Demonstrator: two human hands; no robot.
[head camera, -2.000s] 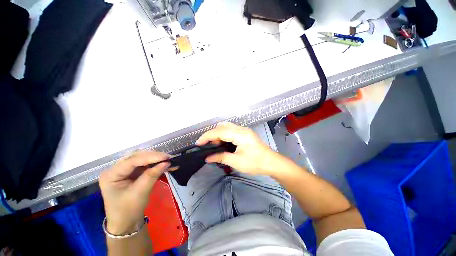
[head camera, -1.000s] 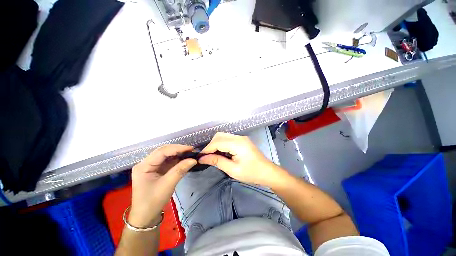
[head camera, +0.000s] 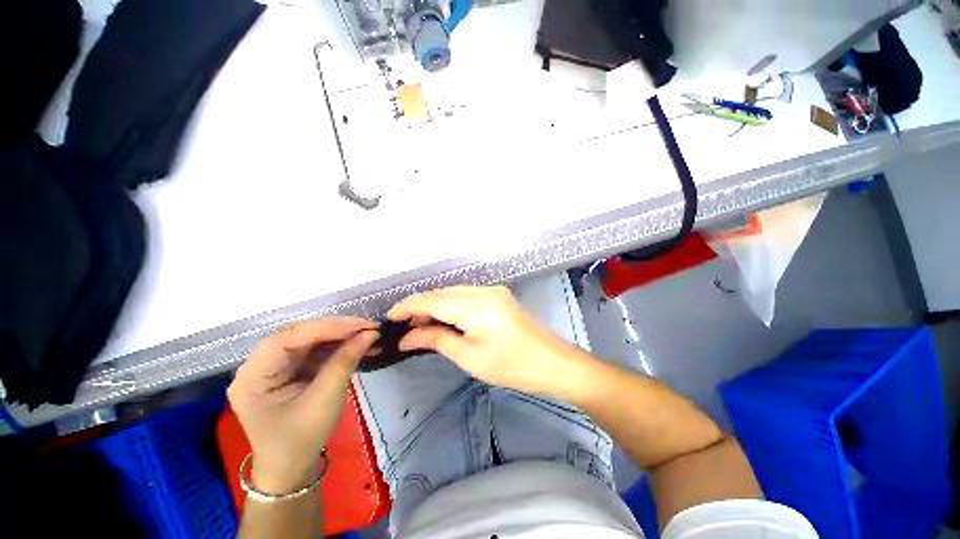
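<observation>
A small black fabric piece (head camera: 392, 344) is held in front of the table's front edge, above my lap. My left hand (head camera: 305, 384) pinches its left end between thumb and fingers. My right hand (head camera: 474, 335) pinches its right part close beside. The fingers cover much of the piece, so its folds are hard to tell. The sewing machine's needle area (head camera: 411, 102) is beyond the hands, with no cloth at it.
Thick black fabric piles (head camera: 65, 253) lie at the left. A bent wire guide (head camera: 337, 126) is on the bed. A black strip (head camera: 679, 174) hangs over the edge at right. Thread snips (head camera: 737, 110) lie near a small tool tray (head camera: 858, 103). Blue crates (head camera: 842, 421) and a red stool (head camera: 353, 474) are below.
The fabric was stretched between my hands, then my hands came together. Now my left hand has moved slightly left again, and both still hold the piece.
</observation>
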